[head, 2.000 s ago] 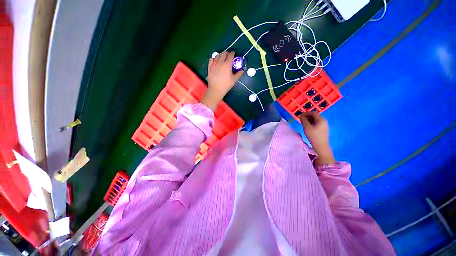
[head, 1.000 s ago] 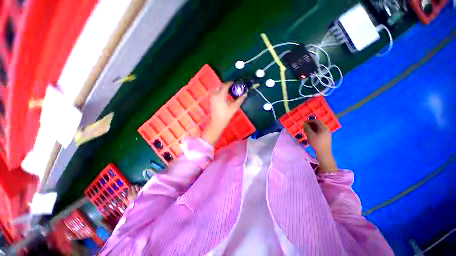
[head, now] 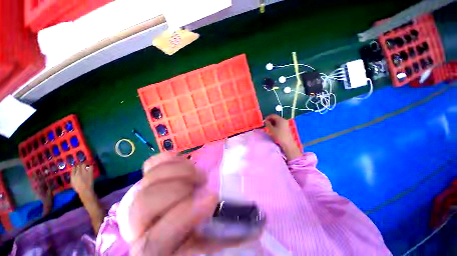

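My left hand (head: 173, 200) is raised close to the camera, large and blurred, and holds a dark watch body (head: 238, 215) by its edge. My right hand (head: 281, 132) is at the small red tray (head: 295, 135), beside the right corner of the large tray; whether its fingers hold anything is hidden. The large red-orange tray (head: 210, 100) lies on the bench, with three dark watch bodies (head: 161, 130) in its left column. Another dark disc (head: 269, 83) lies on the bench near the white charging pucks (head: 282, 79), with a small pale strip beside it.
Cables run under yellow tape (head: 294, 75) to a black pad (head: 313, 84) and white charging hub (head: 355, 74). A filled tray (head: 413, 50) is at far right. At left are a tape roll (head: 125, 147), blue pen (head: 144, 140), another filled tray (head: 60, 150) and a coworker's hands (head: 82, 180).
My left hand has moved from the charging pucks up close to the camera with a watch body. My right hand now sits beside the large tray's corner. The view has turned and shifted left.
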